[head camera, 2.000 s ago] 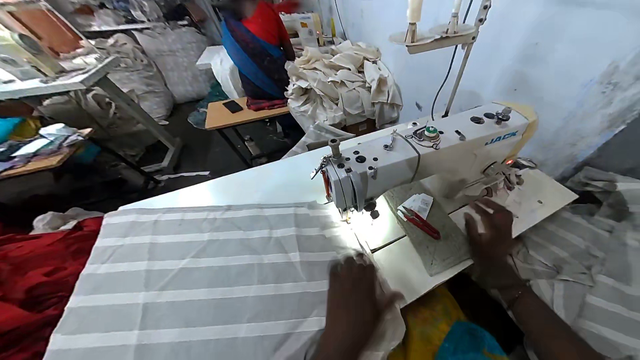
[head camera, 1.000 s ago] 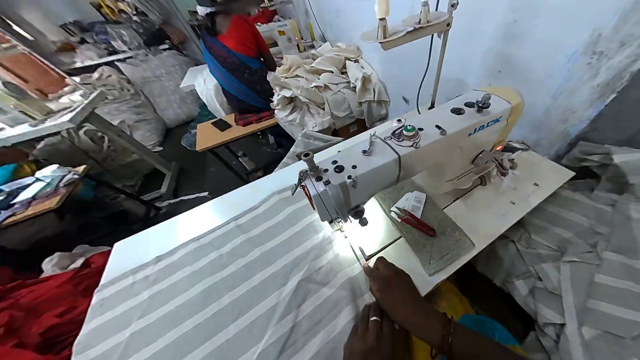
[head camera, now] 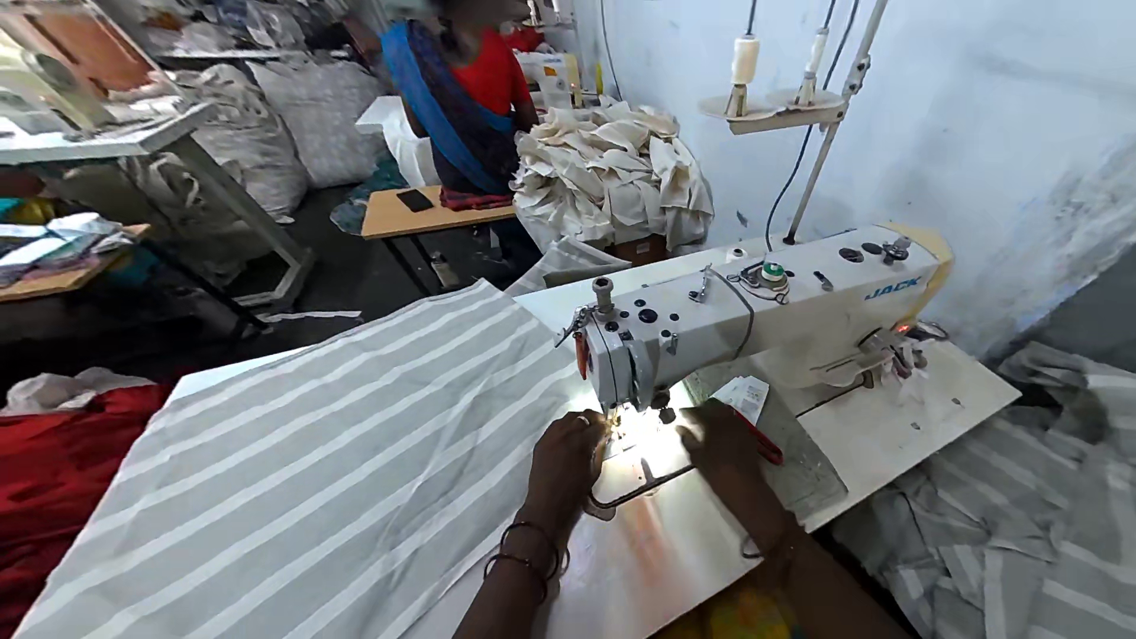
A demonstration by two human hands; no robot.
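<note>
A white Jack industrial sewing machine (head camera: pixel 754 302) stands on a white table, its lamp lighting the needle area. Grey cloth with white stripes (head camera: pixel 355 453) spreads over the table to the left of the needle. My left hand (head camera: pixel 568 457) is at the cloth's right edge, just left of the presser foot, with its fingers bent; the glare hides whether they pinch the cloth. To the right of the needle is my right hand (head camera: pixel 728 444), its fingertips in the bright light. Beside it lie a red-handled tool (head camera: pixel 768 448) and white paper labels (head camera: pixel 744 396) bearing writing.
A thread stand (head camera: pixel 781 111) with cones rises behind the machine. More striped cloth (head camera: pixel 1021 497) is heaped at the right, and red cloth (head camera: pixel 75 479) at the left. Beyond the table are a cream cloth pile (head camera: pixel 612 173), a small wooden table (head camera: pixel 386 215) and a person (head camera: pixel 488 89).
My hands, close together below the needle one second ago, are now apart on either side of it. The striped cloth has shifted and turned, its far edge now reaching the table's back edge.
</note>
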